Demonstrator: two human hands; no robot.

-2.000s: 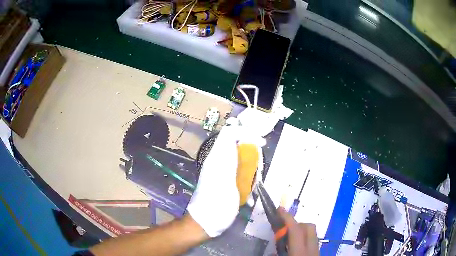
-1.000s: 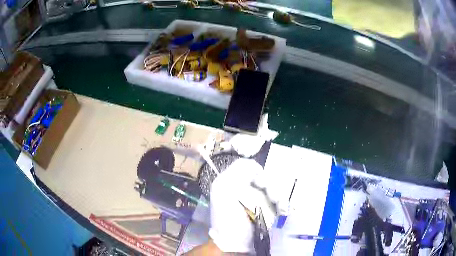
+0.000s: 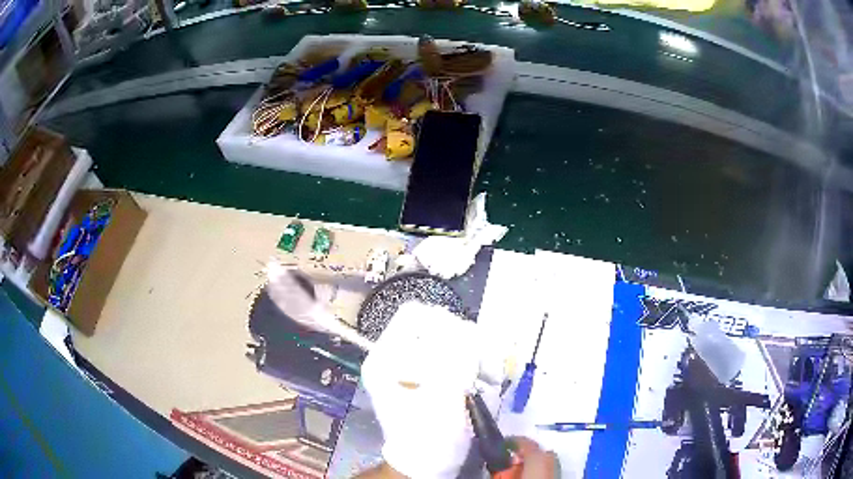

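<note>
My left hand (image 3: 426, 384), in a white glove, is closed around the yellow unit, which is almost wholly hidden; only a small yellowish patch shows at the glove. A pale, motion-blurred cord (image 3: 323, 309) sticks out from the glove to the upper left. My right hand (image 3: 535, 462), bare and cut off by the bottom edge, holds dark pliers (image 3: 486, 432) with an orange mark. Their jaws point up beside the glove's right side; whether they grip anything cannot be told.
A round dish of dark speckled bits (image 3: 402, 297) is behind the glove. A blue-handled screwdriver (image 3: 526, 385) and slim pen (image 3: 585, 427) lie right. Beyond are a phone (image 3: 441, 173), tissue (image 3: 449, 253), foam tray (image 3: 309, 168) and small circuit boards (image 3: 292, 236). A black tool (image 3: 701, 412) lies far right.
The yellow unit, plain to see two seconds ago, is now mostly covered by the glove. The cord now swings out further left. The pliers and my right hand show more clearly than one second ago.
</note>
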